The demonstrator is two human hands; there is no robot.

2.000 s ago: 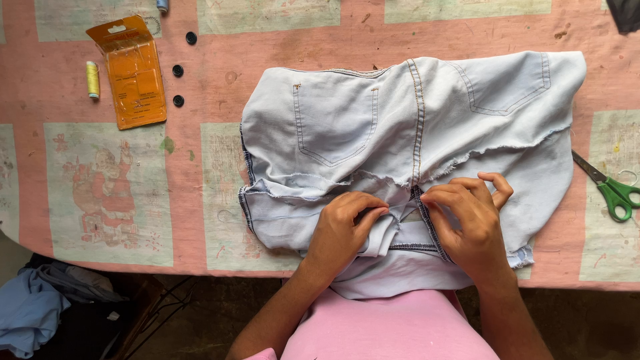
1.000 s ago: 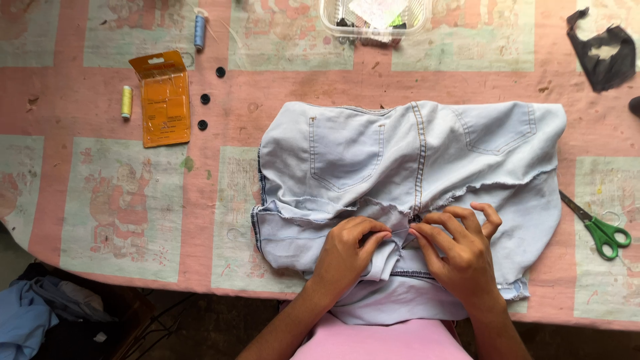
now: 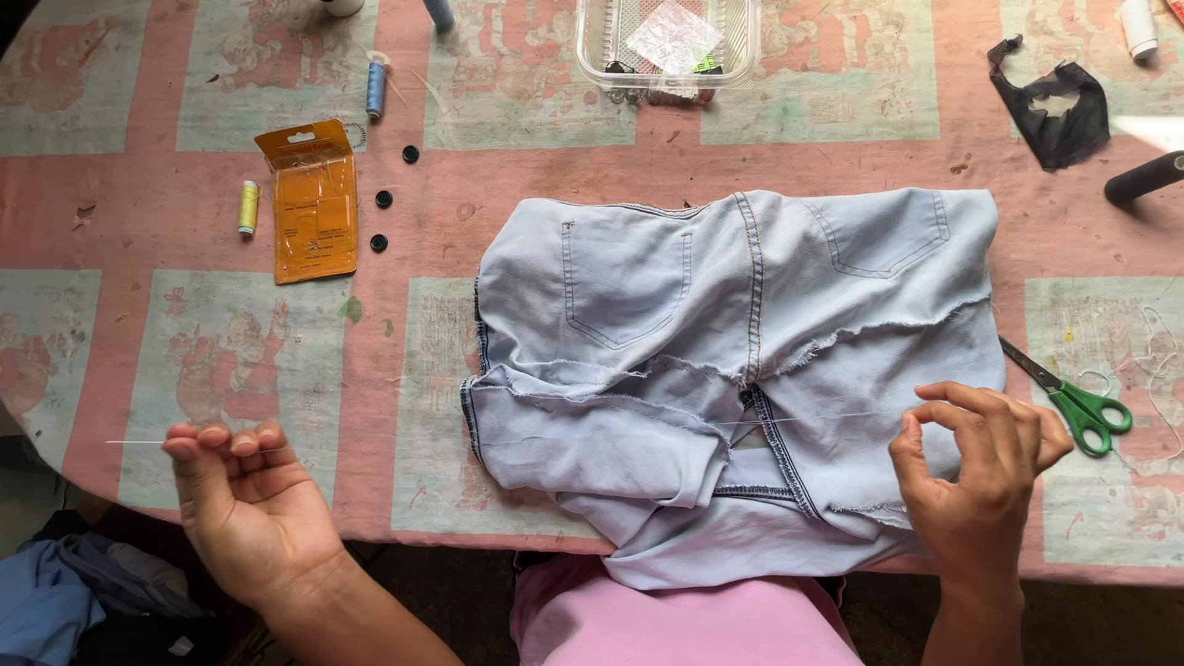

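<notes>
Light blue denim shorts (image 3: 647,324) with frayed edges lie spread on the table in front of me. My left hand (image 3: 245,504) is raised left of the shorts, palm up, its fingertips pinched on a thin white thread (image 3: 134,442); whether a needle is there too I cannot tell. Over the right leg of the shorts is my right hand (image 3: 980,462), thumb and forefinger pinched together. A fine thread (image 3: 777,422) runs from near those fingertips leftward across the shorts. Green-handled scissors (image 3: 1078,407) lie just beyond my right hand, their blades partly by the shorts' edge.
An orange needle packet (image 3: 314,222), a yellow thread spool (image 3: 248,208), a blue spool (image 3: 376,88) and black buttons (image 3: 383,199) lie at the left. At the back stands a clear plastic box (image 3: 668,88). Black fabric scrap (image 3: 1054,111) and a white spool (image 3: 1139,30) are at the right.
Both hands were together at the middle of the shorts. My left hand has moved far left and my right hand to the right, with thread now stretching out between them.
</notes>
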